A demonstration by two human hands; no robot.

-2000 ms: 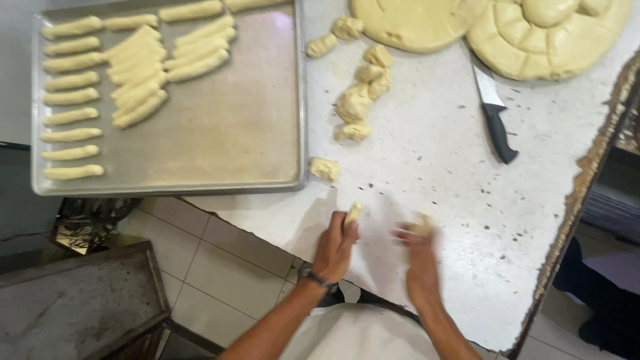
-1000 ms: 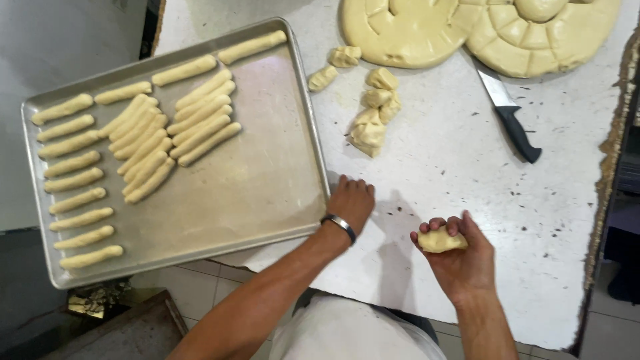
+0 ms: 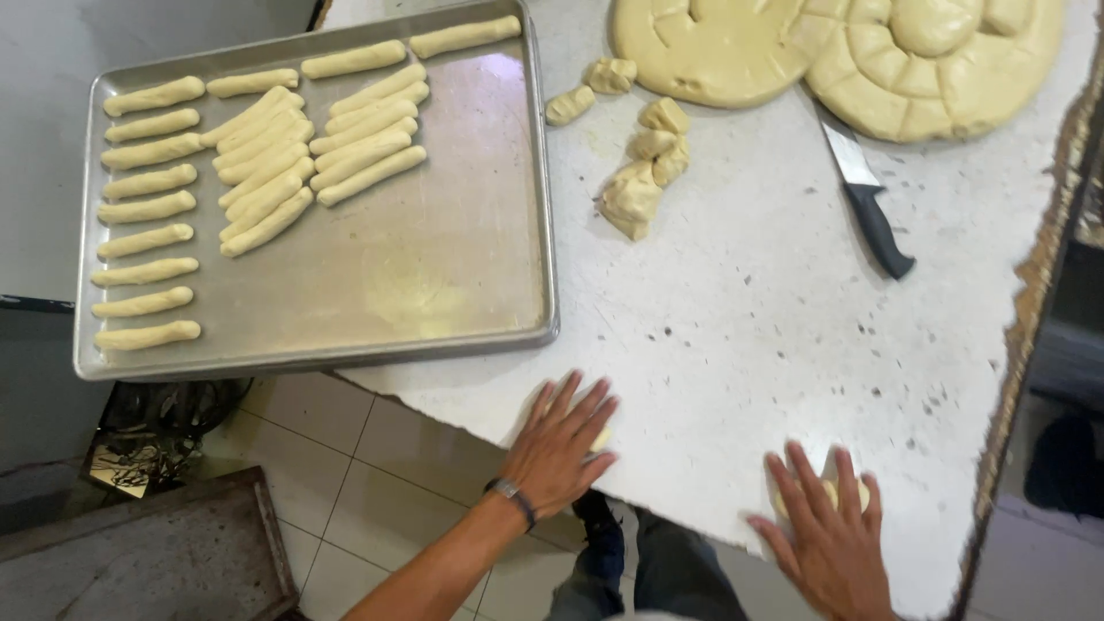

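My left hand (image 3: 561, 440) lies palm down with fingers spread over a piece of dough (image 3: 600, 440) near the table's front edge; only a bit of that dough shows. To the right, my right hand (image 3: 824, 526) presses flat on another dough piece (image 3: 852, 495), which shows between its fingers. Dough sticks (image 3: 267, 164) lie in a column, a top row and two slanted groups on the metal baking tray (image 3: 552, 293). Several dough lumps (image 3: 631, 197) sit right of the tray. Behind them are two large scored dough rounds (image 3: 716, 52).
A knife with a black handle (image 3: 875, 224) lies below the right dough round, its blade toward it. The white table (image 3: 724, 362) has a rough, worn right edge. Below left stands a dark metal tray (image 3: 155, 561) above the tiled floor (image 3: 336, 474).
My right hand has turned from palm up, holding a dough piece, to palm down on dough. My left hand now lies flat over dough. A lone lump near the tray's corner, seen two seconds ago, is gone from there.
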